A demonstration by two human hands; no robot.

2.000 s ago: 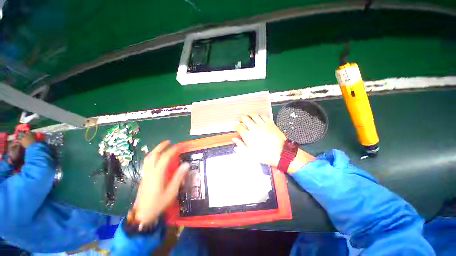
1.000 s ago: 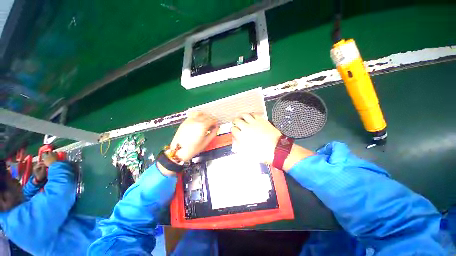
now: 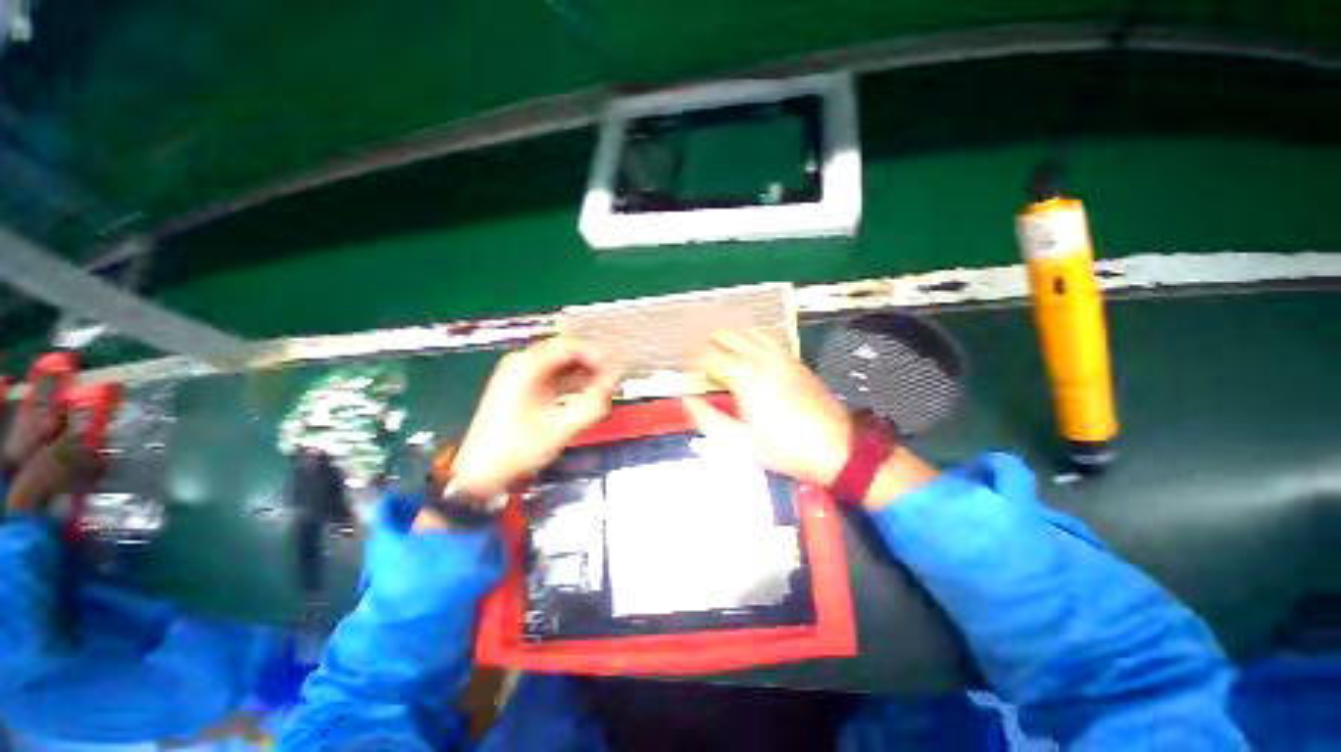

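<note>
A black-edged tablet unit (image 3: 563, 566) with a large shiny white battery (image 3: 688, 544) lies in a red-orange holding frame (image 3: 662, 649). A beige ruled adhesive strip sheet (image 3: 680, 326) lies just behind the frame. My left hand (image 3: 533, 411) is at the sheet's near left edge, thumb and forefinger curled close together. Any small piece between them is too blurred to tell. My right hand (image 3: 775, 407) rests with its fingers on the sheet's right part and its palm over the frame's back edge.
A round dark mesh-patterned dish (image 3: 891, 373) is right of the sheet. A yellow electric screwdriver (image 3: 1074, 331) is further right. A white frame with a tablet (image 3: 721, 240) is beyond the white rail (image 3: 941, 285). Small green-white parts (image 3: 346, 416) lie left. Another person's hands (image 3: 44, 456) are far left.
My left hand moved from over the tablet's left side to the sheet's near edge, then stayed there. My right hand remains at the sheet. The view has shifted and blurred.
</note>
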